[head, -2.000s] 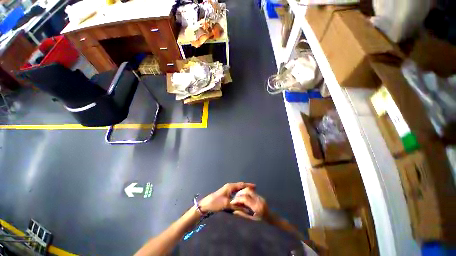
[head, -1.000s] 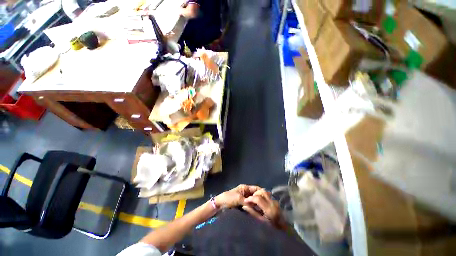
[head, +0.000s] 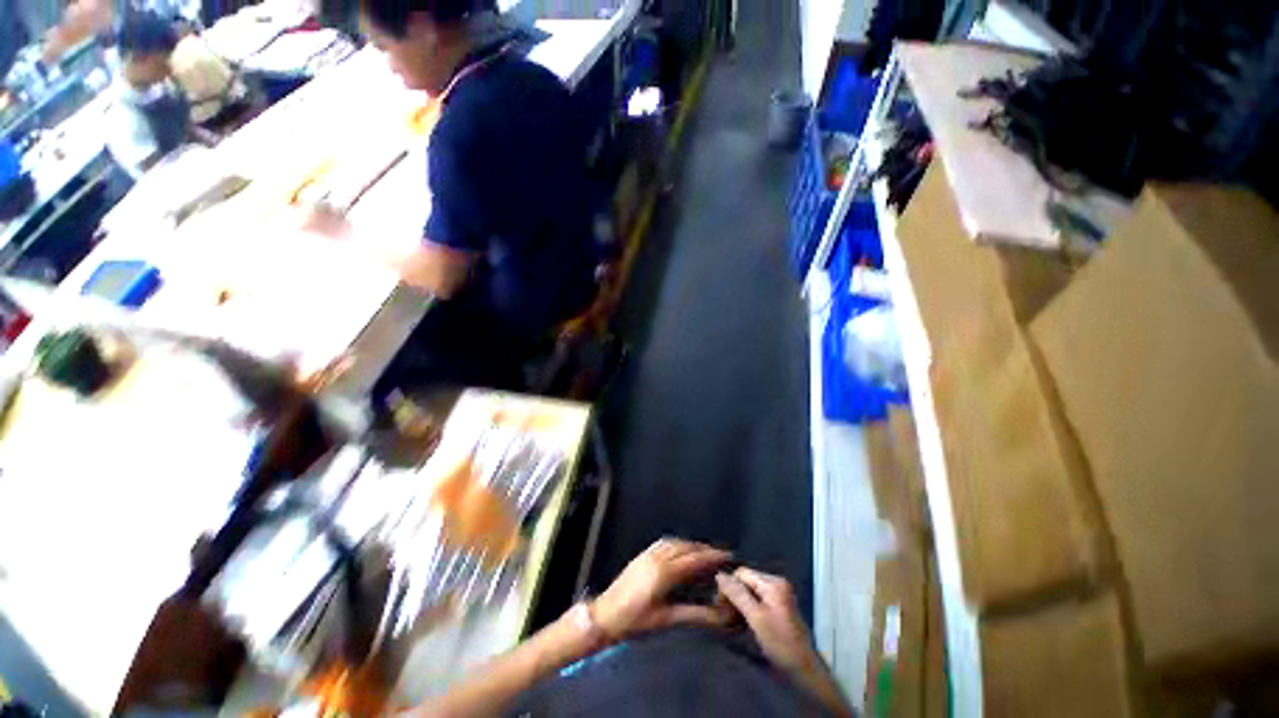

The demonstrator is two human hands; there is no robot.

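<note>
My left hand (head: 665, 586), with a bracelet at the wrist, is in front of my dark apron (head: 673, 679) at the bottom centre. Its fingers are bent towards my right hand (head: 765, 606). The fingertips of both hands are close together or touching. A small dark area shows between them. I cannot tell if it is a small thing or a gap. Both hands are slightly blurred.
A grey aisle (head: 718, 337) runs ahead. On the right, a white-edged shelf (head: 933, 470) holds cardboard boxes (head: 1178, 407), blue crates and a dark tangled pile. On the left, a person in dark clothing (head: 512, 211) works at a pale table (head: 105, 463), beside a cluttered small stand (head: 540, 540).
I have moved forward along the aisle. The black chair and the carton of pale scraps are out of view, and the person at the table shows more fully. My hands stay together at my waist.
</note>
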